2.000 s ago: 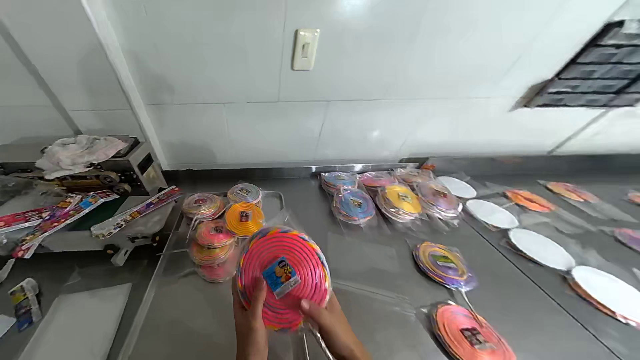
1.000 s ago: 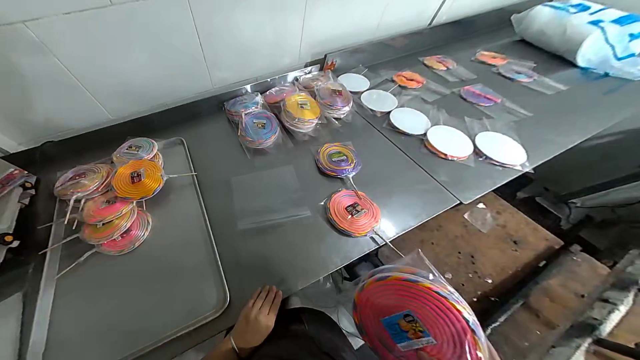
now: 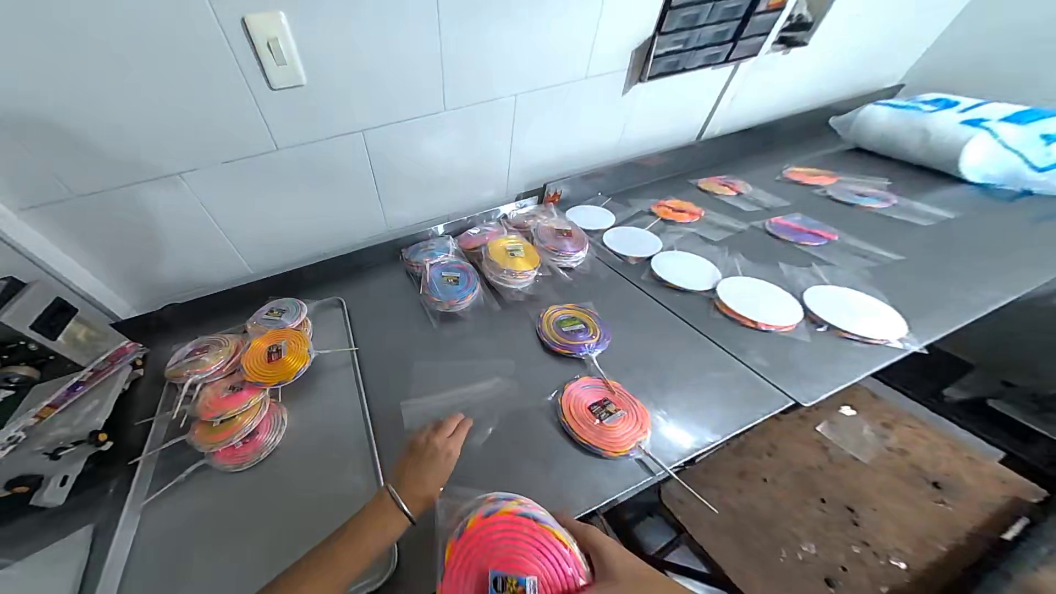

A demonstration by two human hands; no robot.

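My right hand (image 3: 615, 561) holds a large pink spiral lollipop (image 3: 516, 549) in a clear wrapper with a small label, low in view. My left hand (image 3: 437, 454), with a bracelet at the wrist, rests its fingertips on the near edge of clear plastic bags (image 3: 458, 392) lying flat on the steel table; whether it pinches one I cannot tell. Right of the bags lie a wrapped coral spiral lollipop (image 3: 604, 415) on its stick and a purple and yellow one (image 3: 572, 330) behind it. Stacks of wrapped lollipops (image 3: 511, 257) stand near the wall.
A metal tray (image 3: 371, 429) at left holds several wrapped lollipops (image 3: 276, 356). Across the right part of the table lie white discs (image 3: 685, 271) and bagged lollipops (image 3: 678, 211). A big white and blue plastic bag (image 3: 940, 136) is at the far right. A machine (image 3: 62, 330) stands far left.
Two seconds ago both hands held the pink lollipop; now only the right does. My left hand has reached from the table's front edge to the clear bags. The view has swung about.
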